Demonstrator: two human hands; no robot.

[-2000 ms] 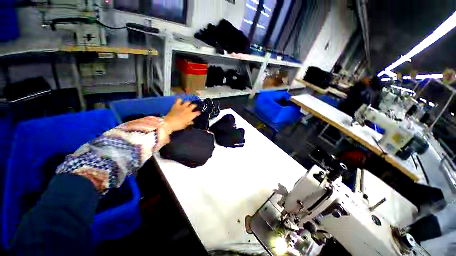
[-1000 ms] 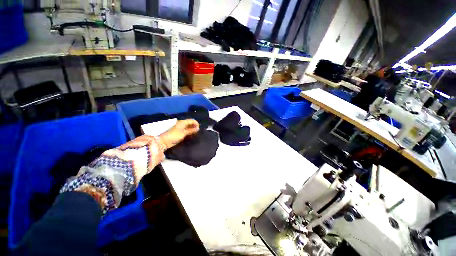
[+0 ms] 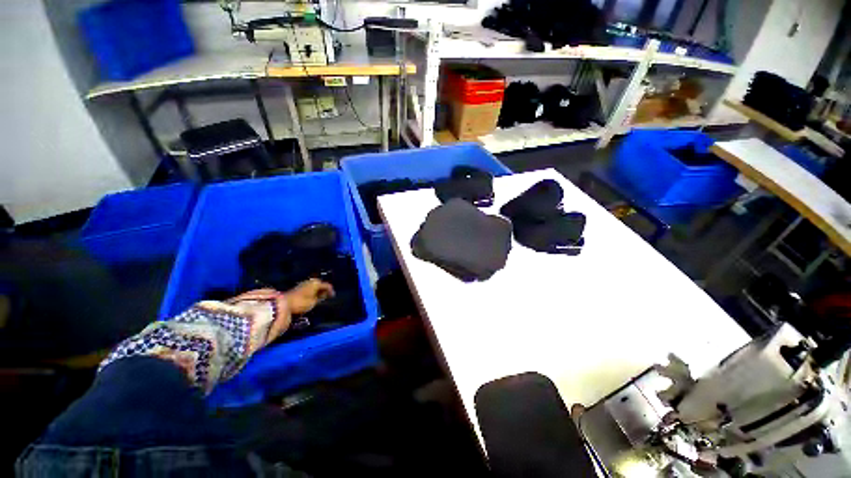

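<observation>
My left hand [image 3: 306,297] is over the dark pieces [image 3: 322,247] inside the large blue bin [image 3: 362,329]; its fingers look curled, and whether they hold a piece cannot be told. My right hand is not in view. A stack of cut panels [image 3: 462,239] lies at the left end of the white table [image 3: 504,327]. Black part-sewn pieces [image 3: 546,219] lie beyond it, one of them behind the stack. A flat black rounded panel [image 3: 530,425] lies at the table's near edge, left of the sewing machine [image 3: 760,397], whose lamp glows near the needle area.
A second blue bin [image 3: 420,166] stands behind, against the table's left end. Another blue bin [image 3: 140,219] is at far left. A black stool [image 3: 220,140] and a shelf [image 3: 560,138] with boxes stand behind. A further blue bin [image 3: 676,173] is at the right.
My left hand has moved from the panel stack on the table down into the large blue bin. The view has turned left. A flat black panel now shows beside the machine.
</observation>
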